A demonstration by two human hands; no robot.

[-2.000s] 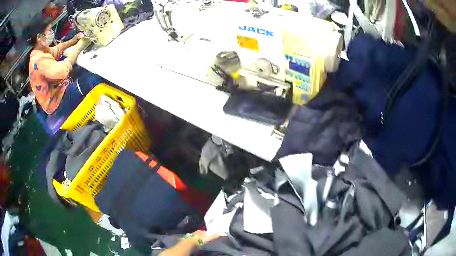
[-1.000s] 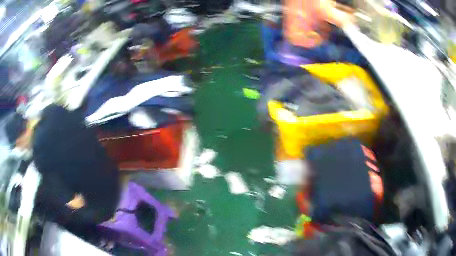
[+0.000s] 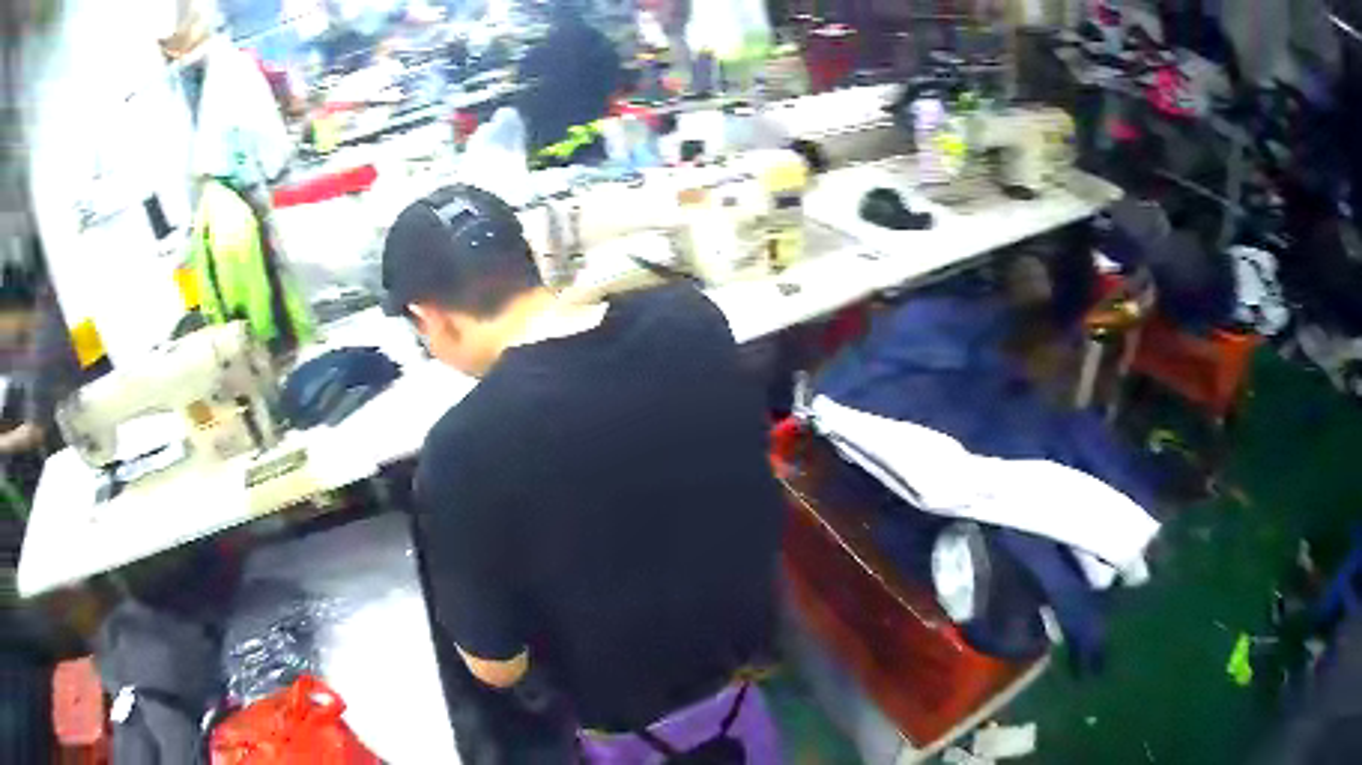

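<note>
Neither of my hands is in the picture. Nearest in front of me a person in a black shirt (image 3: 627, 478) and dark cap sits on a purple stool (image 3: 702, 729), back towards me, at a long white machine table (image 3: 90, 541). A cream sewing machine (image 3: 187, 392) stands on the table to the left, with dark cloth (image 3: 336, 381) beside it. To the right, a red crate (image 3: 881, 620) is piled with navy cloth (image 3: 971, 381) and a white piece (image 3: 986, 490).
More cream machines (image 3: 754, 212) stand along the tables behind. At the lower left are a red bag (image 3: 291, 729), crumpled clear plastic (image 3: 284, 643) and dark grey cloth (image 3: 150, 688). Green floor (image 3: 1255, 523) with scraps shows at the right.
The view has swung away from the JACK machine and grey heap, past the yellow basket and aisle, to the seated person. The hand at the bottom edge earlier is gone from view.
</note>
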